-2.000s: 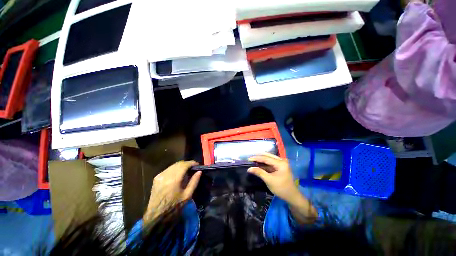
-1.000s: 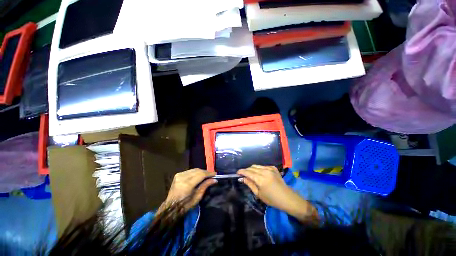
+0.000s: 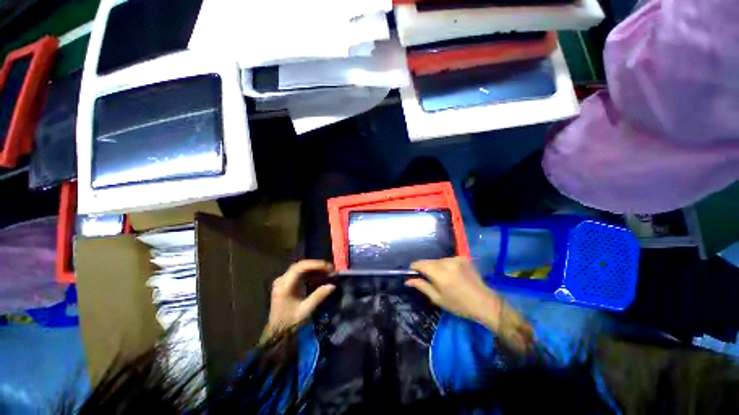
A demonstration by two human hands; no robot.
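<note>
A red foam frame (image 3: pixel 339 235) lies on my lap. A glossy black tablet (image 3: pixel 397 239) is in it, bright light reflected on its face. My left hand (image 3: pixel 298 297) is at the near left corner, thumb and fingers around the near edge of the unit. My right hand (image 3: pixel 455 285) has fingers and thumb at the near edge on the right. A thin grey edge shows between the hands; whether it belongs to the tablet or to a separate thin part, I cannot tell.
A white foam tray (image 3: pixel 166 200) with tablets is at upper left, another (image 3: pixel 494 122) at upper right. White sheets (image 3: pixel 292 32) lie between. A cardboard box (image 3: pixel 105 296) of white sheets is left. A blue stool (image 3: pixel 601 263) and a person in a pink smock (image 3: pixel 681 105) are right.
The dark slab edge held over the frame two seconds ago has dropped to the frame's near side, showing more of the tablet face. My left-hand fingers have spread slightly. The pink sleeve has moved left.
</note>
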